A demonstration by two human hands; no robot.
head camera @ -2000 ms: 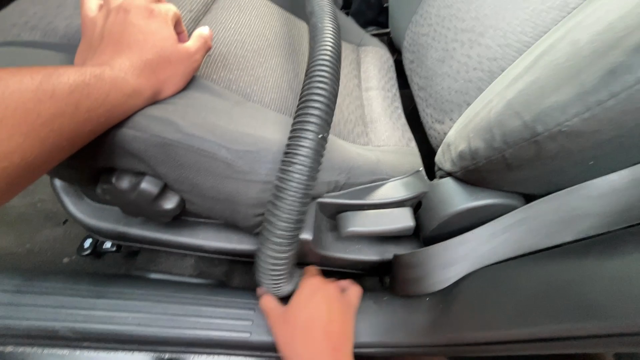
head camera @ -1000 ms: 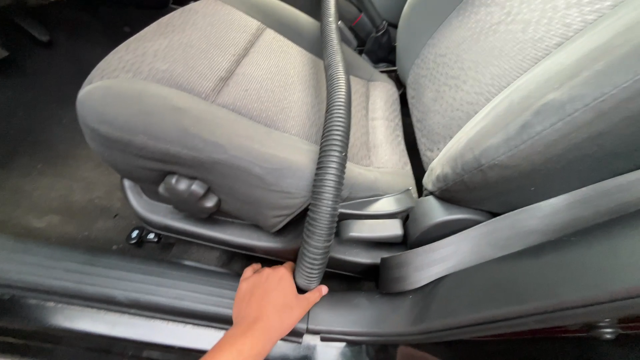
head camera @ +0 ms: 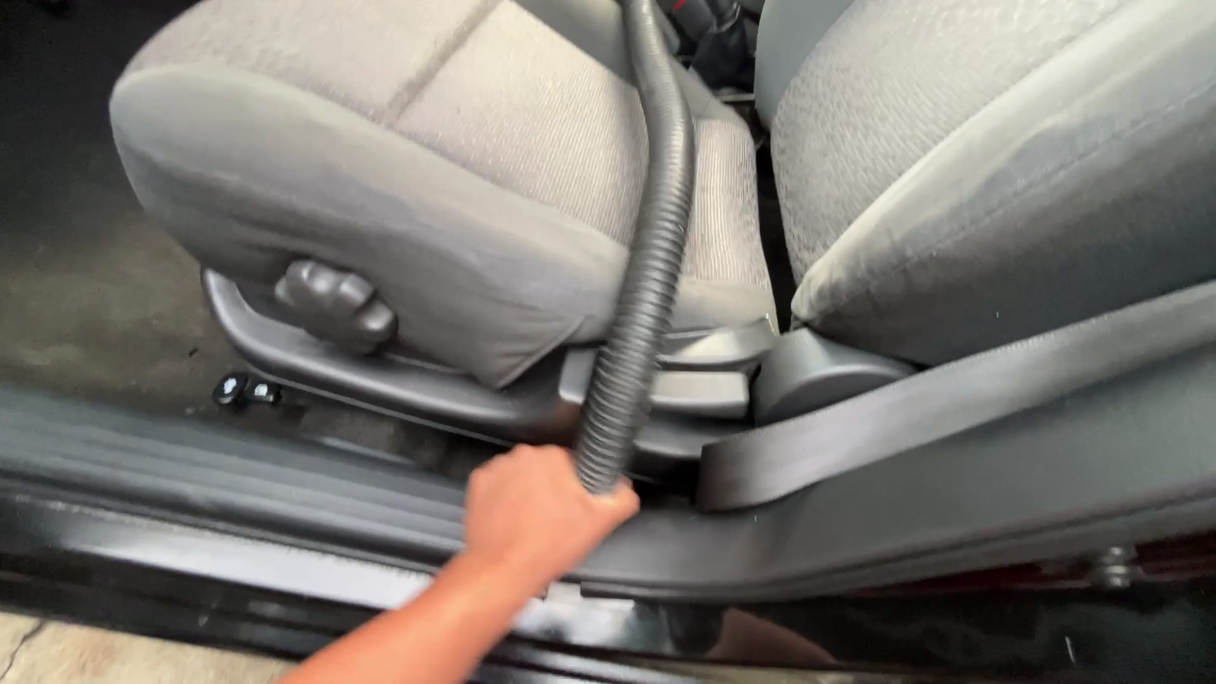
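Observation:
My left hand [head camera: 546, 508] reaches in from the bottom and is closed around the lower end of a black corrugated vacuum hose [head camera: 651, 247]. Its thumb lies across the right side. The hose runs up over the grey fabric seat cushion [head camera: 380, 180] and leaves at the top edge. Below the grip, the hose's tip is hidden by the hand at the gap between the seat base and the door sill [head camera: 228, 475]. My right hand is not in view.
A seat adjustment knob [head camera: 334, 306] and a recline lever [head camera: 698, 391] are on the seat's side. The seat belt [head camera: 931, 408] crosses beside the backrest [head camera: 950, 152]. Small black objects [head camera: 245, 390] lie on the floor carpet.
Two seconds ago one hand rested on the seat cushion while another was at the hose's lower end. The cushion has since been let go, and only one hand shows, gripping the hose.

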